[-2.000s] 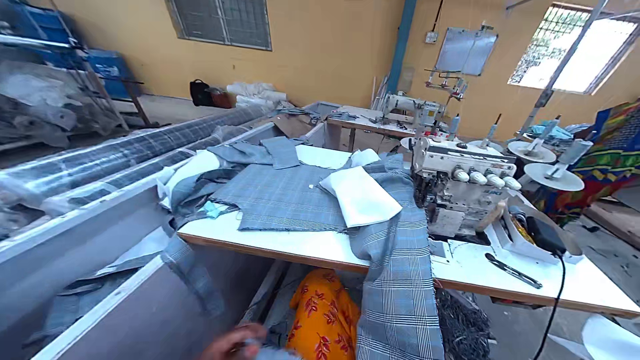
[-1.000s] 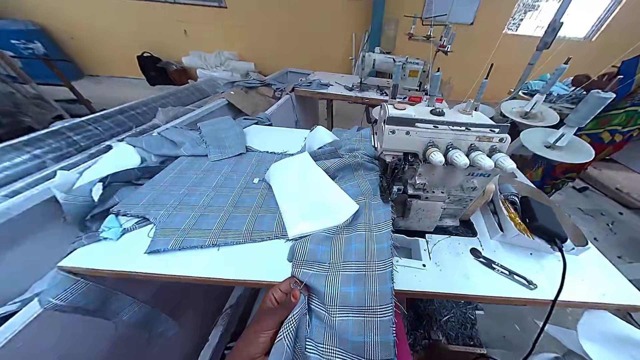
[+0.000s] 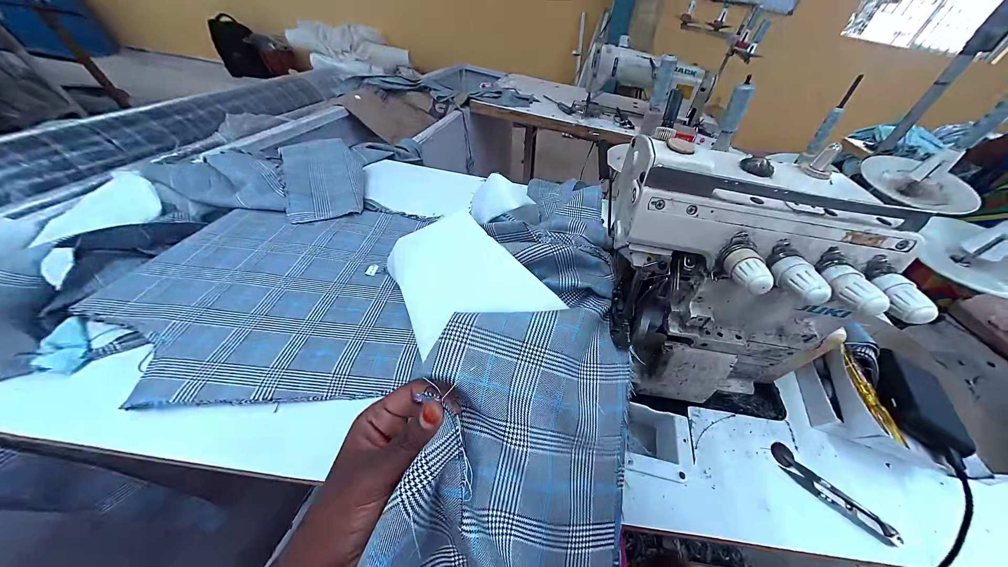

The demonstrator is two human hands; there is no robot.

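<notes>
My left hand (image 3: 398, 445) pinches the frayed edge of a grey plaid fabric panel (image 3: 535, 425) between thumb and forefinger, with loose threads at the fingertips. The panel hangs over the table's front edge, its right side running beside the overlock sewing machine (image 3: 756, 236). A white fabric piece (image 3: 465, 279) lies folded at the top of that panel. To the left, a second plaid piece (image 3: 276, 315) is spread flat on the white table, with a small white tag (image 3: 372, 270) on it. My right hand is out of view.
Black-handled thread snips or tweezers (image 3: 839, 496) lie on the table at the right, near an open box (image 3: 835, 394) and a black device (image 3: 925, 405) with a cable. Fabric scraps (image 3: 228, 181) pile at the back left. Another sewing machine (image 3: 638, 71) stands behind.
My left hand, low and off the fabric two seconds ago, has come up to the plaid panel's edge and holds it. The view has moved closer to the table.
</notes>
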